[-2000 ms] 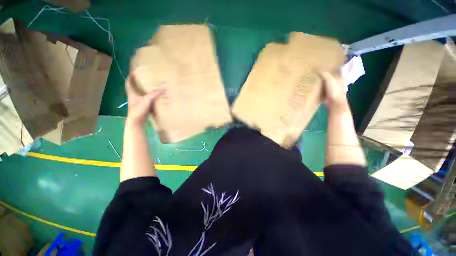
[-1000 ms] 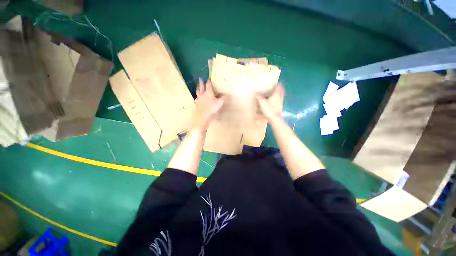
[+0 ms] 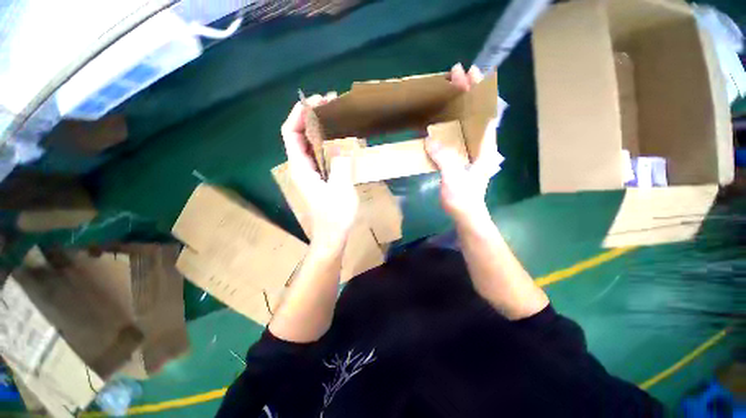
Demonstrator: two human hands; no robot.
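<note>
A small carton (image 3: pixel 393 98) is held up in front of me, opened into a box shape, with green floor visible through it. My left hand (image 3: pixel 323 175) grips its left end, fingers behind and thumb side in front. My right hand (image 3: pixel 465 167) grips its right end, with fingertips over the top edge and the thumb on a flap. A flat carton blank (image 3: pixel 237 245) lies on the green surface left of my forearm. Another flat blank (image 3: pixel 372 216) lies below the held carton, partly hidden by my left hand.
A large open carton (image 3: pixel 572 106) stands at right with small white-purple packets (image 3: pixel 649 171) inside. White slips (image 3: pixel 496 159) show partly behind my right hand. A pile of brown cardboard (image 3: pixel 98 310) lies at lower left. White equipment (image 3: pixel 131 69) is at upper left, a pale metal bar (image 3: pixel 511 33) at the top.
The cardboard in my hands was flat and low; now it is raised and opened into a box shape. The view has shifted, showing more of the large carton and the white equipment.
</note>
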